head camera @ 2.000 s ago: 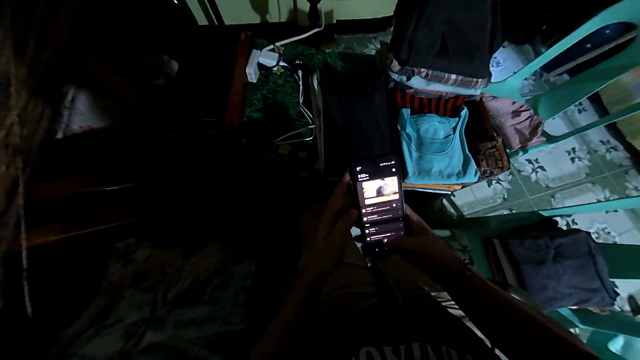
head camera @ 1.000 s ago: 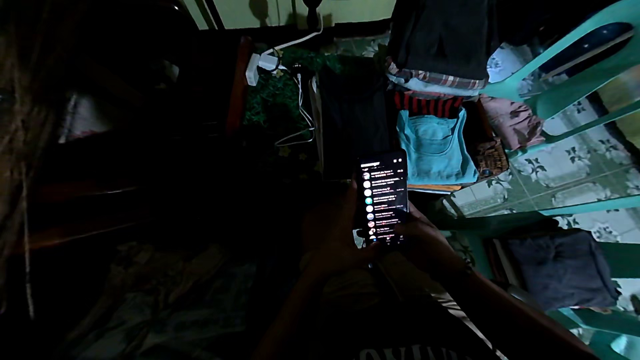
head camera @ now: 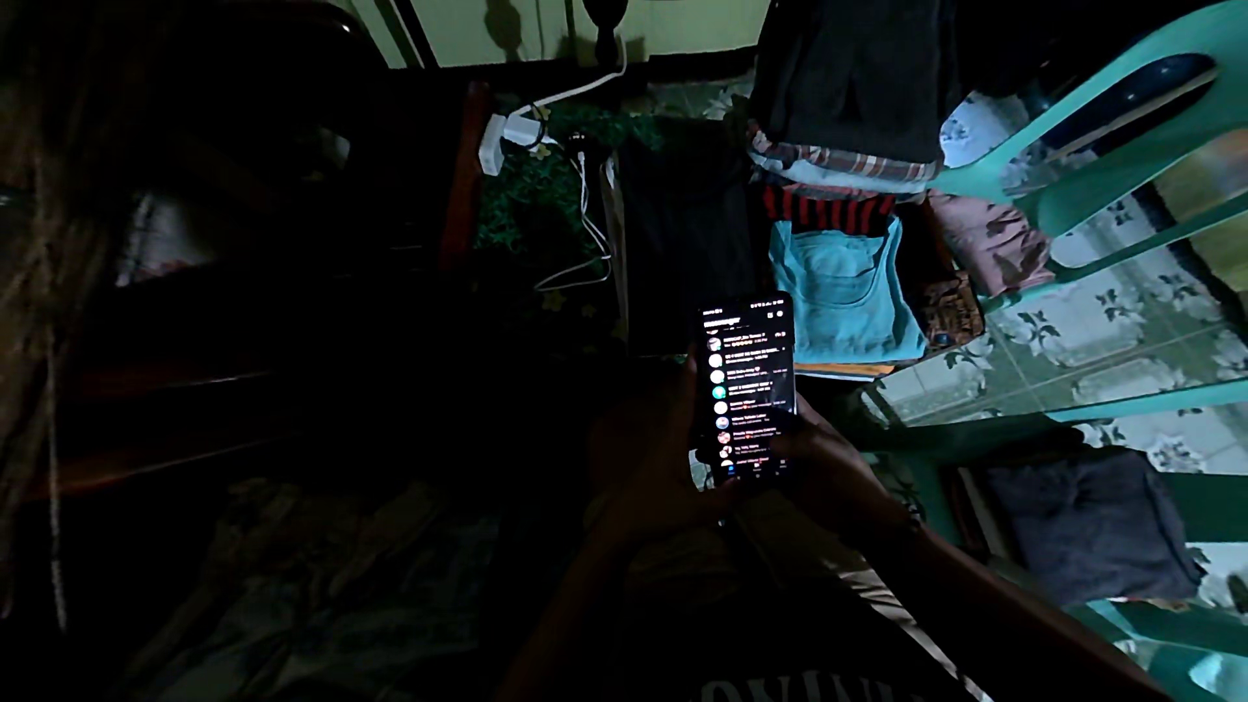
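Observation:
A lit smartphone (head camera: 749,390) stands upright in the middle of the view, its dark screen showing a list with small round pictures and writing. My left hand (head camera: 658,468) grips it along the left and lower edge. On the right side my right hand (head camera: 829,468) holds the phone too, with the thumb over the lower right of the screen. Both hands are in deep shadow, so most fingers are hidden. Just beyond the phone, to the right, lies a folded light-blue sleeveless top (head camera: 846,283) on a stack of clothes.
Dark folded clothes (head camera: 853,78) are piled at the back. Green plastic chairs (head camera: 1082,195) stand on the right over a patterned tile floor (head camera: 1102,341); one bears a folded dark cloth (head camera: 1092,522). A white power adapter (head camera: 522,130) with cables lies at the back left.
The phone's screen has changed from a view with a large bright picture to a list, which shifted slightly since one second ago. Both hands have kept hold of the phone.

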